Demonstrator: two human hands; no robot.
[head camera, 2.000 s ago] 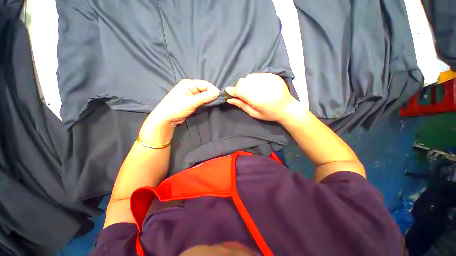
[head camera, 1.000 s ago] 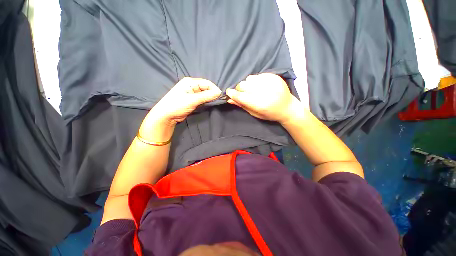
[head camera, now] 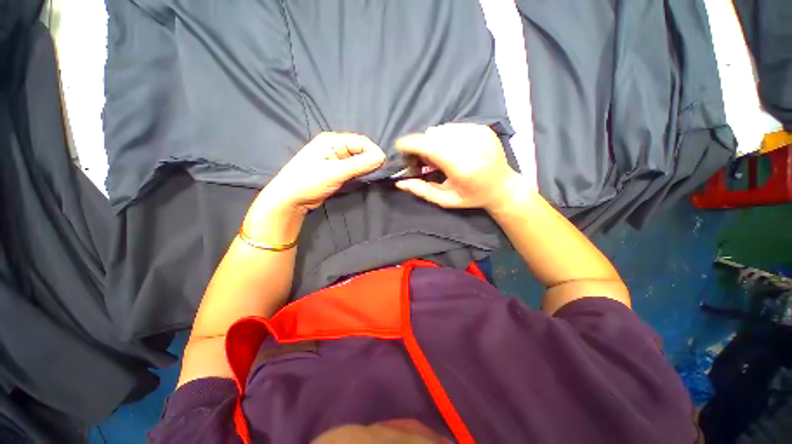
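Note:
A dark grey skirt lies inside out in front of me, its smoother bluish-grey lining (head camera: 226, 87) on top and the darker shell fabric (head camera: 165, 260) showing below the lining's hem. My left hand (head camera: 334, 169) is closed on the lining hem near the middle, thumb and forefinger pinched. My right hand (head camera: 460, 165) is just right of it, thumb and forefinger apart, with a small dark tool, apparently thread snips (head camera: 415, 168), between them and mostly hidden in the hand. No loose thread can be made out.
Another grey skirt (head camera: 608, 104) lies to the right on the white table (head camera: 504, 52). Long dark folds of a skirt pile (head camera: 43, 260) hang at the left. A red stool or crate (head camera: 751, 186) stands at the right on the blue floor (head camera: 608, 251).
My right thumb and forefinger have parted from their pinch, and the small dark tool now shows between them. My left hand has stayed almost still on the hem.

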